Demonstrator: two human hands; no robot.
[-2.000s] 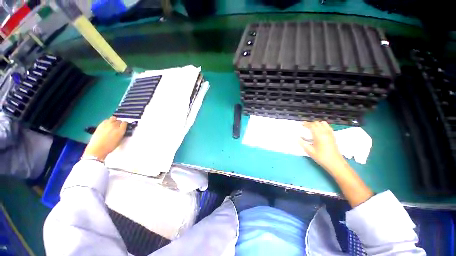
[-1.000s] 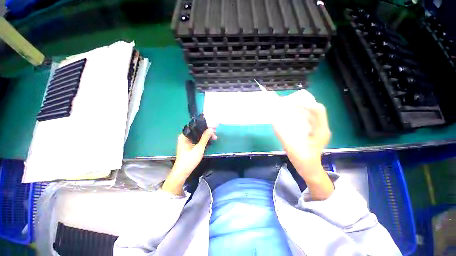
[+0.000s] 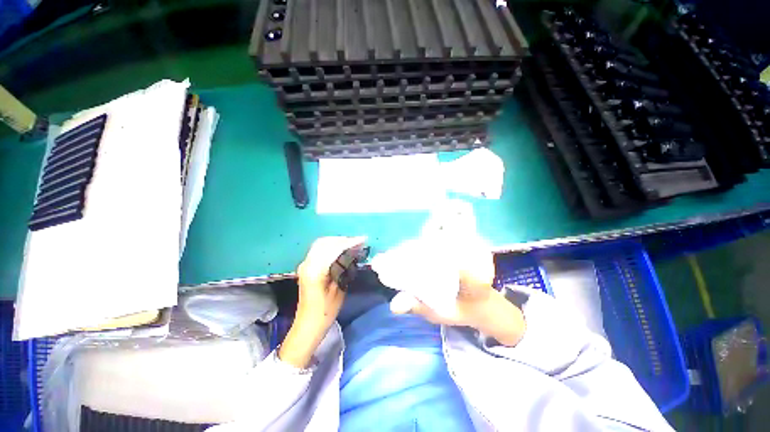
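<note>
My left hand holds a bunch of slim black housings above my lap, just off the bench's front edge, with their ends turned towards my right hand. My right hand is closed around a white glue bottle. Glare washes out the bottle and part of the hand, so its outline is unclear. Its narrow end is close to the housings; I cannot tell if it touches them. One black housing lies on the bench left of the white paper.
A stack of slotted trays stands behind the paper, with a crumpled wipe at the paper's right end. Black housings lie in a row on white sheets at left. Finished-work trays are at right. A blue crate is below.
My left hand has taken the housings from the left sheets to above my lap. My right hand has picked up the bottle and brought it down beside them. The view has swung right.
</note>
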